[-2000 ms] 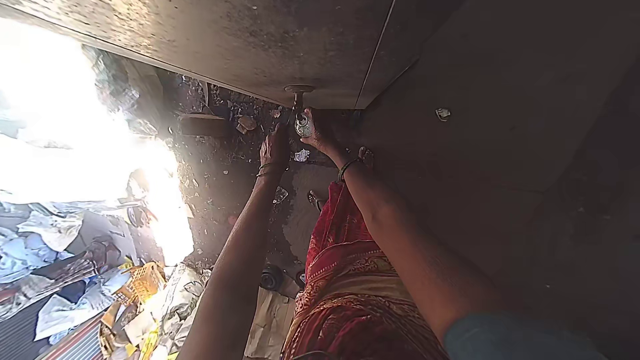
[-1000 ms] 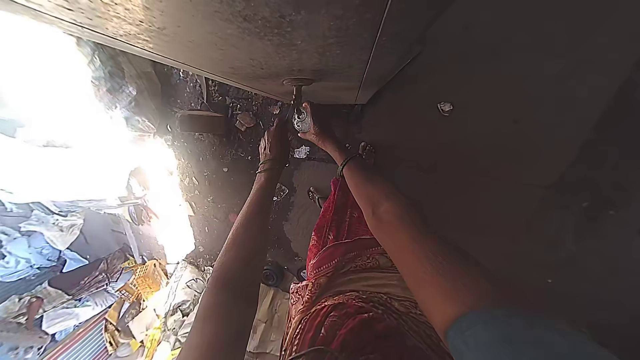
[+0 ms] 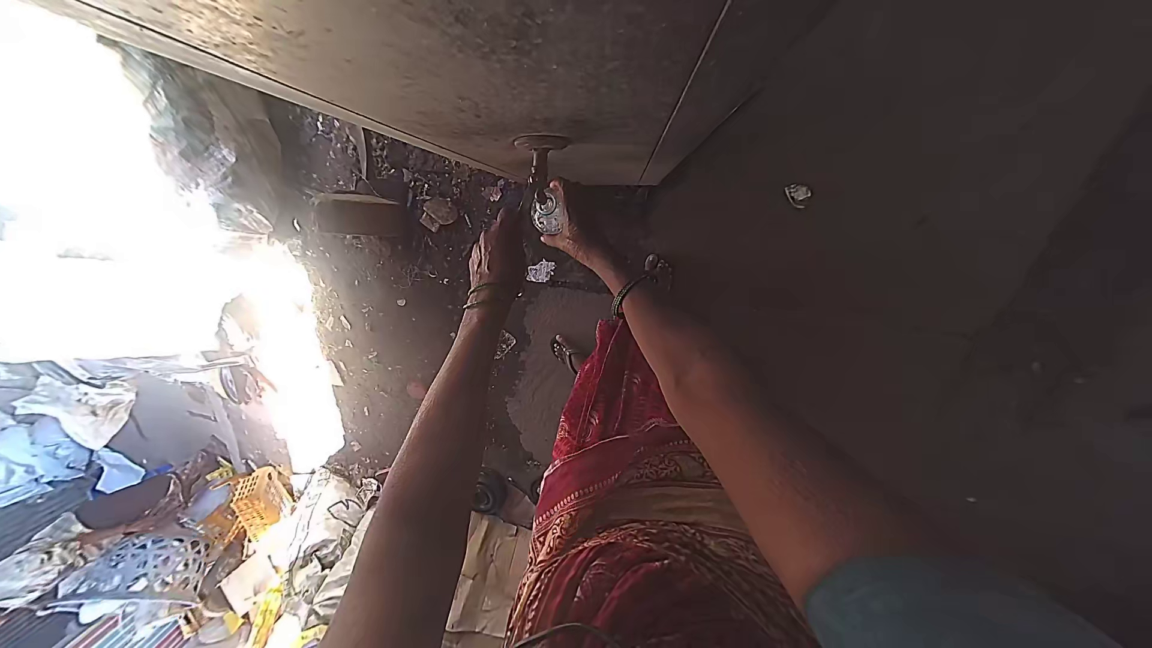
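Observation:
A metal tap [image 3: 539, 166] juts from the lower part of a large flat panel. Directly at its mouth is a small clear container [image 3: 546, 214], perhaps a glass or bottle, gripped by my right hand [image 3: 569, 225] from the right side. Close to the left of the tap is my left hand [image 3: 497, 250], back upward; its fingers are in shadow, and whether they touch the tap or hold anything cannot be told. Bangles circle both wrists.
The wide panel [image 3: 405, 72] spans the top. A brick or block [image 3: 358, 214] and litter lie on the dark ground. At lower left are a yellow plastic basket [image 3: 259, 502], sacks and scrap. A crumpled scrap [image 3: 797, 194] lies at right. My sandalled foot [image 3: 567, 353] shows below my hands.

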